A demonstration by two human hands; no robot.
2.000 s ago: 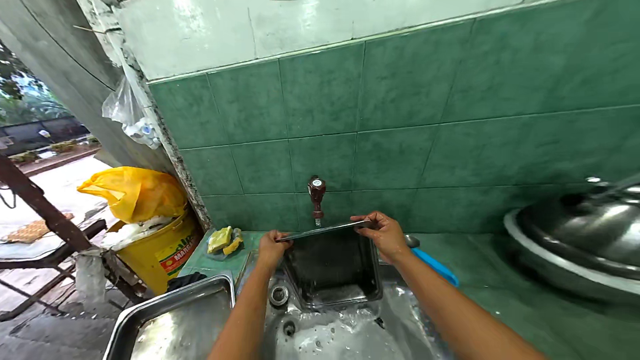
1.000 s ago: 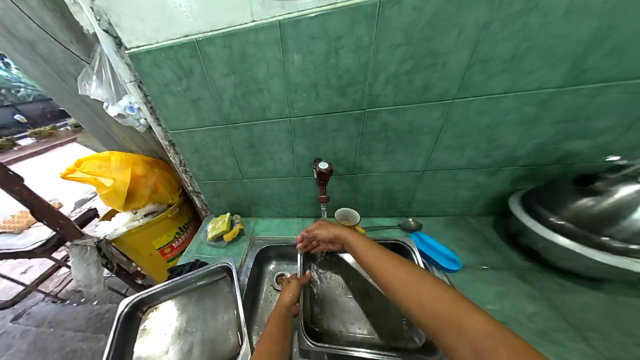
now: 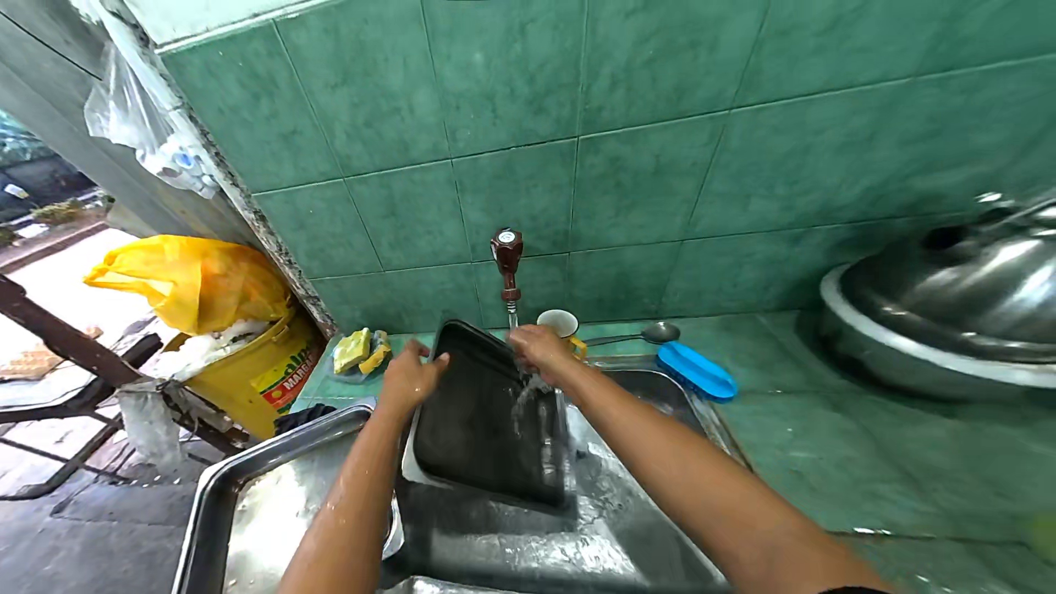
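A dark rectangular metal tray (image 3: 487, 421) is tilted over the steel sink (image 3: 643, 528), under the brown-handled faucet (image 3: 507, 264). Water from the faucet runs onto its surface. My left hand (image 3: 412, 375) grips the tray's upper left edge, thumb toward the inside. My right hand (image 3: 540, 351) is closed at the tray's upper right, beside the stream; its fingers are partly hidden, and whether it grips the rim is unclear. Below the tray's left side, a lighter rim shows.
A large steel tray (image 3: 210, 503) lies left of the sink. Behind the sink are a sponge (image 3: 353, 351), a cup (image 3: 558, 322), a ladle (image 3: 660, 332) and a blue brush (image 3: 697, 371). A big lidded pot (image 3: 949, 322) stands right, a yellow bucket (image 3: 280, 371) left.
One second ago my hands were at the faucet and the sink's divider, with the tray low in the sink. Now the dark tray is raised and tilted, with my left hand at its upper left edge.
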